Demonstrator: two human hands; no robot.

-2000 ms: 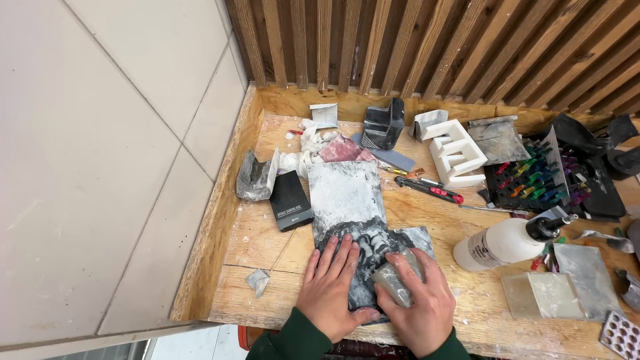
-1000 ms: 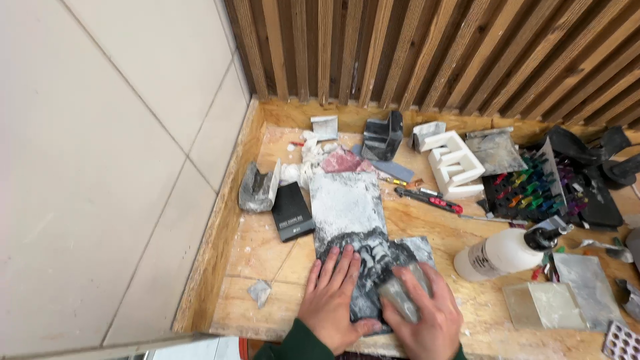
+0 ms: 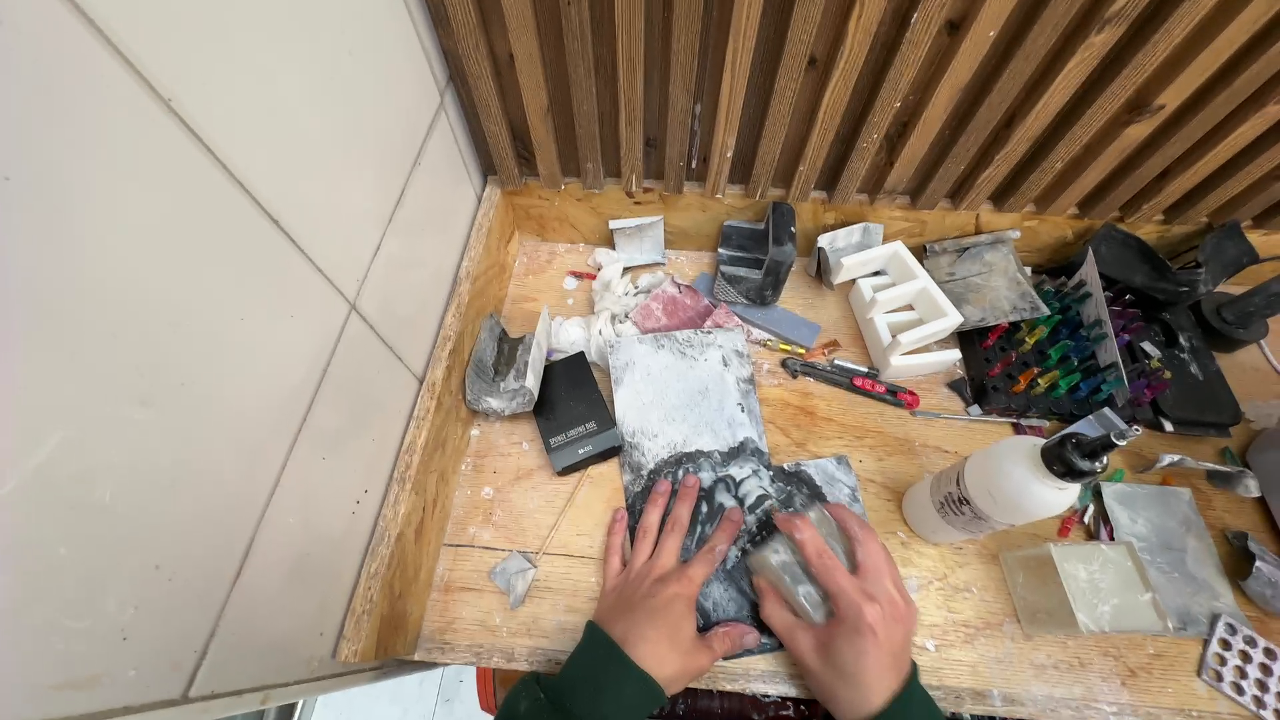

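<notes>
My left hand (image 3: pixel 665 585) lies flat with fingers spread on a sheet of abrasive paper (image 3: pixel 690 390), whose upper part is coated with white residue and whose lower part is dark and smeared wet. Gripped in my right hand (image 3: pixel 845 610) is a translucent, greyish block (image 3: pixel 800 565), blurred, resting on the dark part of the sheet. A smaller grey sheet (image 3: pixel 835 480) shows beside it, partly hidden. Left of the sheet lies a black box (image 3: pixel 577 415) bearing writing. A white pump bottle (image 3: pixel 960 500) stands tilted in view to the right of my right hand.
A grey curved piece (image 3: pixel 505 365) sits by the left wooden edge. Farther back are a black angular block (image 3: pixel 757 255), a white moulded form (image 3: pixel 900 310) and a utility knife (image 3: pixel 850 382). At right are a rack of coloured pieces (image 3: pixel 1050 345) and a translucent block (image 3: pixel 1085 590).
My right hand and the block in it have shifted slightly over the sheet. My left hand has stayed flat on the sheet.
</notes>
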